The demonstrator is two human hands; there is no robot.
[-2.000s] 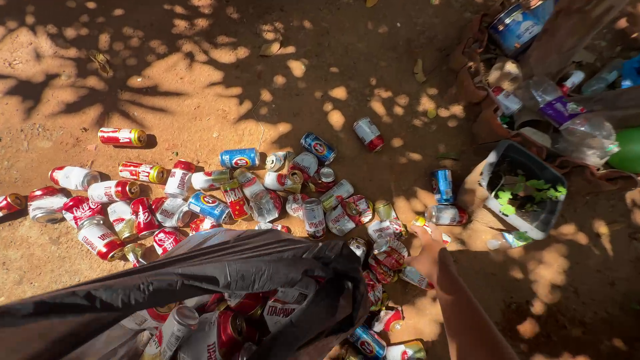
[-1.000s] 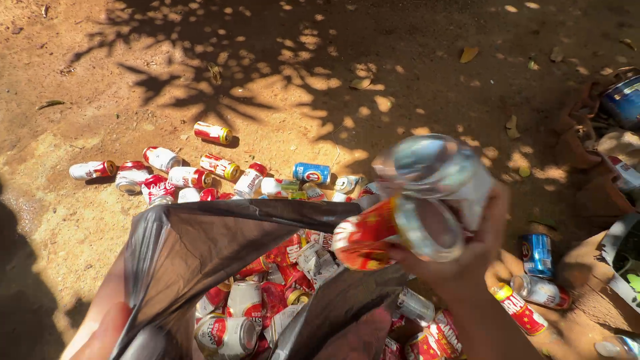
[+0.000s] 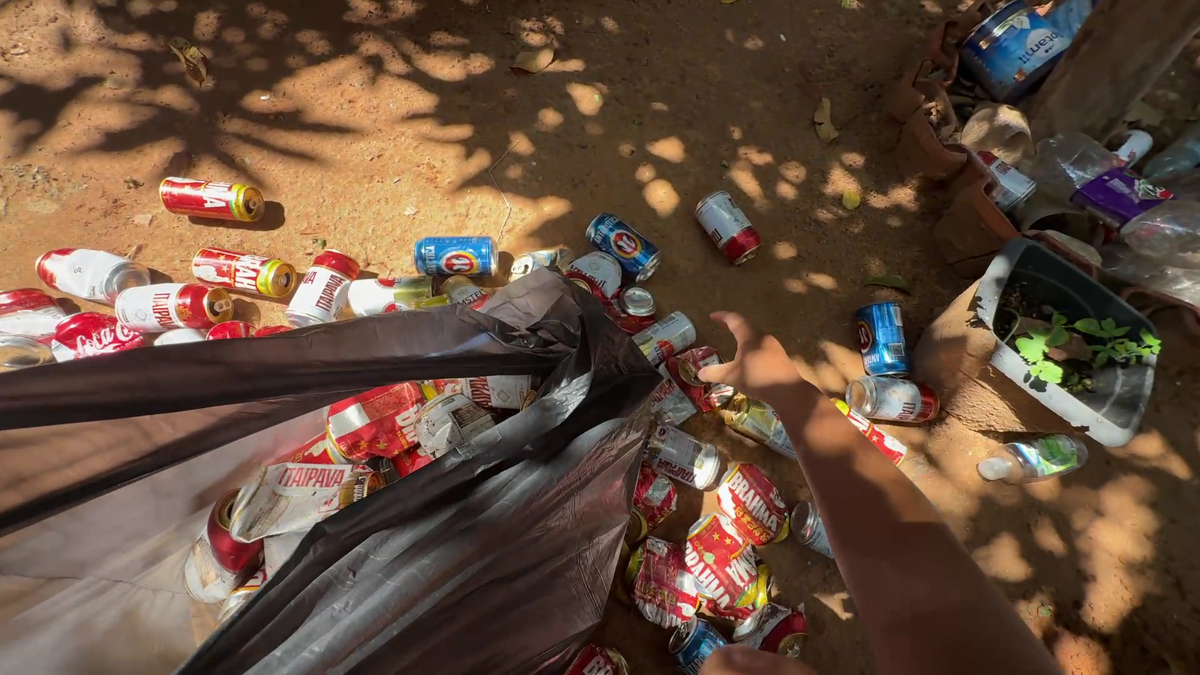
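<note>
My right hand (image 3: 757, 361), fingers spread, reaches over the pile just right of the bag's rim, nearest a crumpled red can (image 3: 694, 370); nothing shows in its grip. A black plastic bag (image 3: 487, 525) gapes at the lower left, with crushed Itaipava and Brahma cans (image 3: 375, 422) inside. Around it on the dirt lie many drink cans: a blue can (image 3: 457, 255), a red Brahma can (image 3: 211, 200), and crushed Brahma cans (image 3: 722, 562) below my right forearm. Some skin, perhaps a fingertip of my left hand, shows at the bottom edge, but which part it is stays unclear.
A plastic pot (image 3: 1125, 398) with a small green plant stands at the right, near a blue can (image 3: 881, 337) and a small clear bottle (image 3: 1036, 459). Behind are clay edging (image 3: 966, 202), a blue tin (image 3: 1012, 47), a post and clear plastic bottles.
A second ago my right hand held several cans above the bag's mouth; it is now away from them, over the pile to the right. The view has shifted.
</note>
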